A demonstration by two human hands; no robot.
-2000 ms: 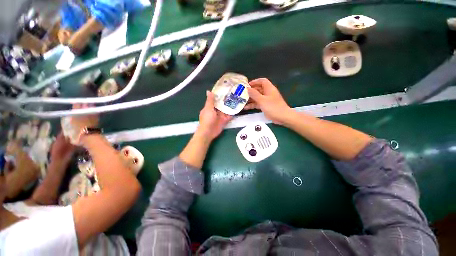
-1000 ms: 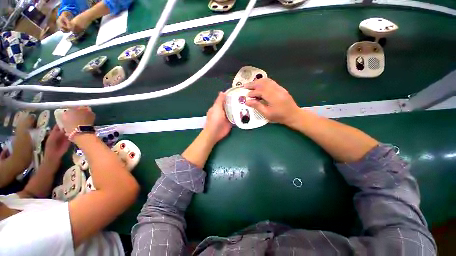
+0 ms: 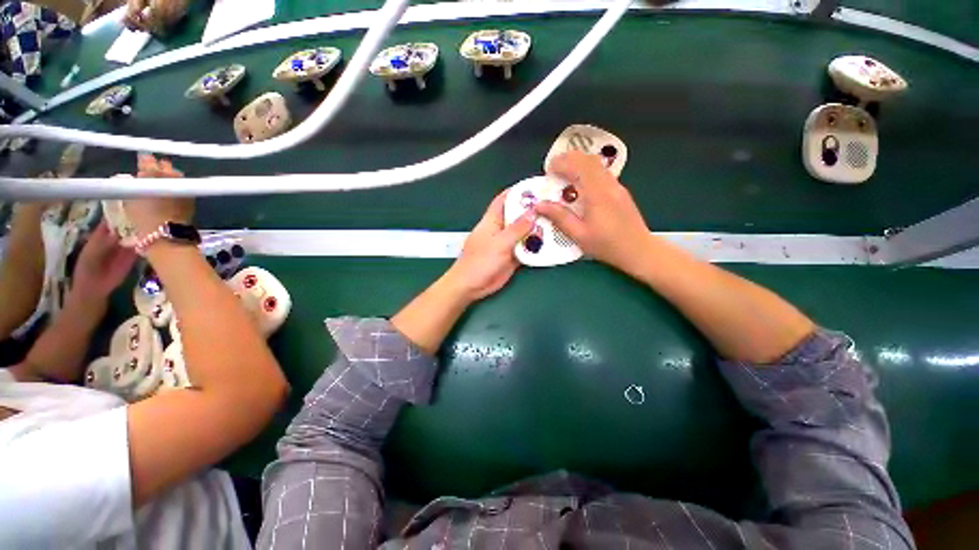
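Note:
A white rounded-square unit with its front cover (image 3: pixel 545 249) facing up is held over the pale rail. It has dark round parts and a dotted grille. My left hand (image 3: pixel 490 252) grips its left edge, with the thumb on its face. My right hand (image 3: pixel 599 213) lies over its right side, fingers on the cover. The inside of the unit is hidden. A cream cover (image 3: pixel 608 149) lies on the belt just behind my right hand, partly hidden by it.
Open half-assembled units (image 3: pixel 405 64) stand in a row on the green belt (image 3: pixel 709 97). Two more pieces (image 3: pixel 841 145) stand at the right. White tubes (image 3: pixel 429 172) cross overhead. A neighbour's arm (image 3: pixel 209 312) and piled covers (image 3: pixel 134 349) are at the left. A metal post (image 3: pixel 939 236) is at the right.
Two seconds ago the held unit was open, showing its board, and a cover lay on the table. Now the unit is covered and the table spot is bare. Belt items appear farther right.

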